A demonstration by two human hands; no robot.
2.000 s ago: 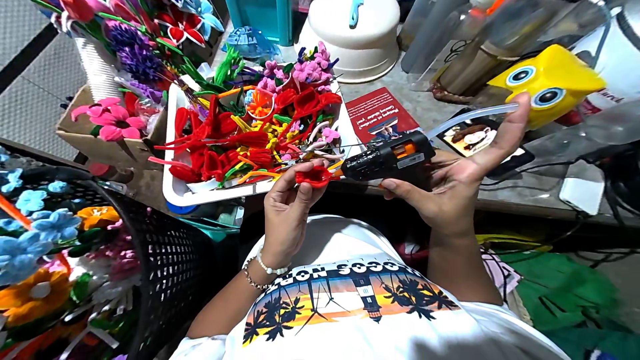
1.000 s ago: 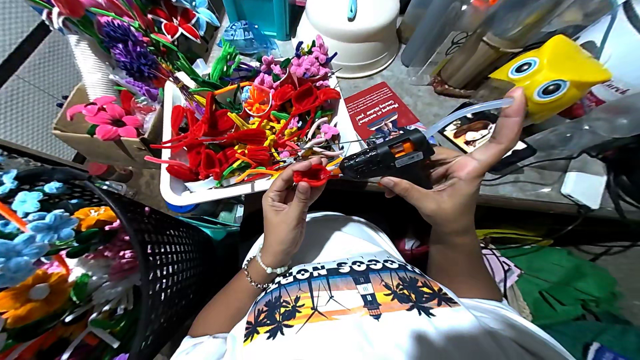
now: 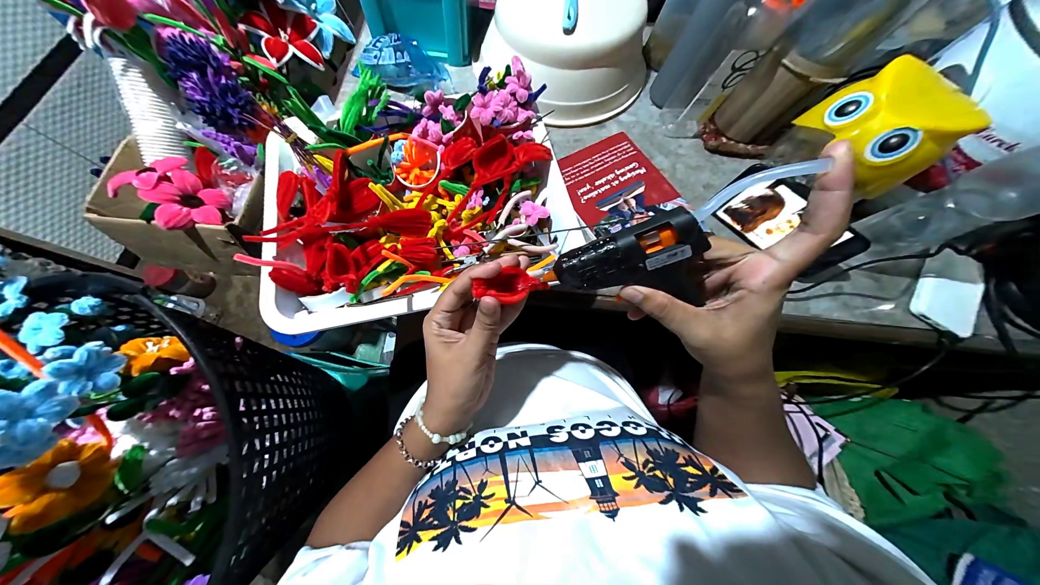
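Observation:
Between the thumb and fingers of my left hand (image 3: 467, 337) is a red pipe-cleaner flower piece (image 3: 500, 285), just above the front edge of the table. My right hand (image 3: 735, 284) grips a black hot glue gun (image 3: 634, 250), its index finger raised by the clear glue stick (image 3: 764, 180) that sticks out of the back. The gun's nozzle points left and is at the red piece; whether they touch cannot be told. Behind my left hand, a white tray (image 3: 280, 305) holds red, yellow, pink and orange pipe-cleaner parts.
A black plastic basket (image 3: 268, 422) of pipe-cleaner flowers stands at the left, near a cardboard box (image 3: 134, 236). Beyond the gun lie a red booklet (image 3: 617, 179) and a phone (image 3: 768, 213). A yellow owl-eyed object (image 3: 894, 122), a cream container (image 3: 573, 57) and black cables (image 3: 877, 268) are around them.
Both hands keep nearly the same pose, with the red piece at the nozzle. The glue stick behind the gun looks slightly more bent than two seconds ago.

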